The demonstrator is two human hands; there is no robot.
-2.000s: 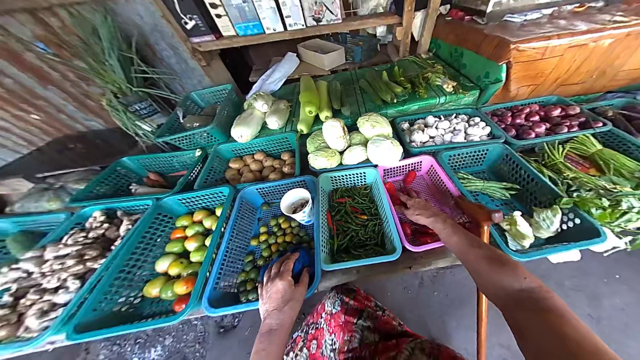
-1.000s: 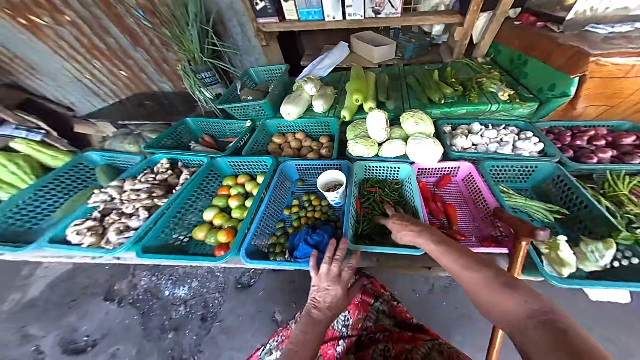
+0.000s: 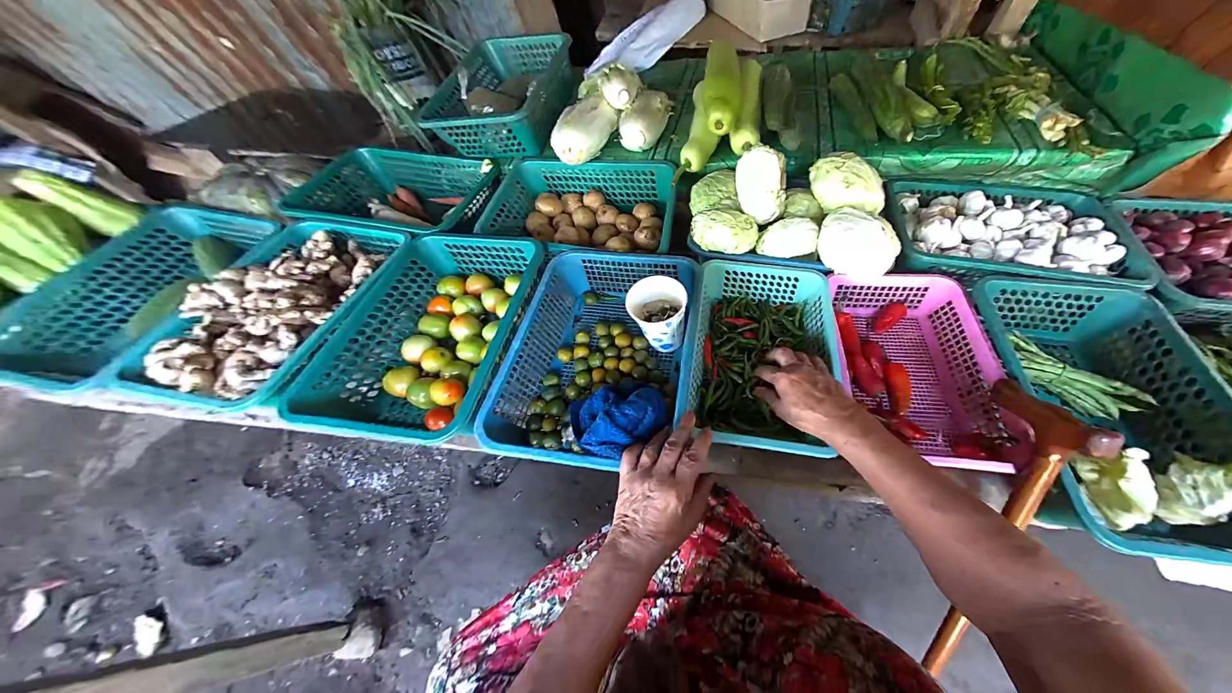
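My right hand [image 3: 808,393] reaches into a teal plastic basket [image 3: 762,274] and rests on small green chili peppers [image 3: 736,361]; its fingertips are partly hidden among them. The back of my left hand [image 3: 666,481] faces up at the front rims of this basket and the blue plastic basket [image 3: 500,409]. Its fingers lie slightly apart, beside a bunched blue mesh cloth [image 3: 616,421]. The blue basket also holds small green and orange citrus fruits [image 3: 606,358] and a paper cup [image 3: 659,313] with dark bits inside. Red chili peppers [image 3: 897,387] lie in the pink basket [image 3: 953,356] at the right.
A wooden cane [image 3: 1028,496] leans against the pink basket's front. Baskets of tomatoes [image 3: 452,346], ginger [image 3: 274,313] and long beans [image 3: 1073,375] flank these. Behind stand potatoes [image 3: 597,223], cabbages [image 3: 857,241] and garlic [image 3: 1011,231].
My right hand has moved left from the red peppers in the pink basket to the green chilies. My left hand has moved from the citrus and blue cloth to the front rims.
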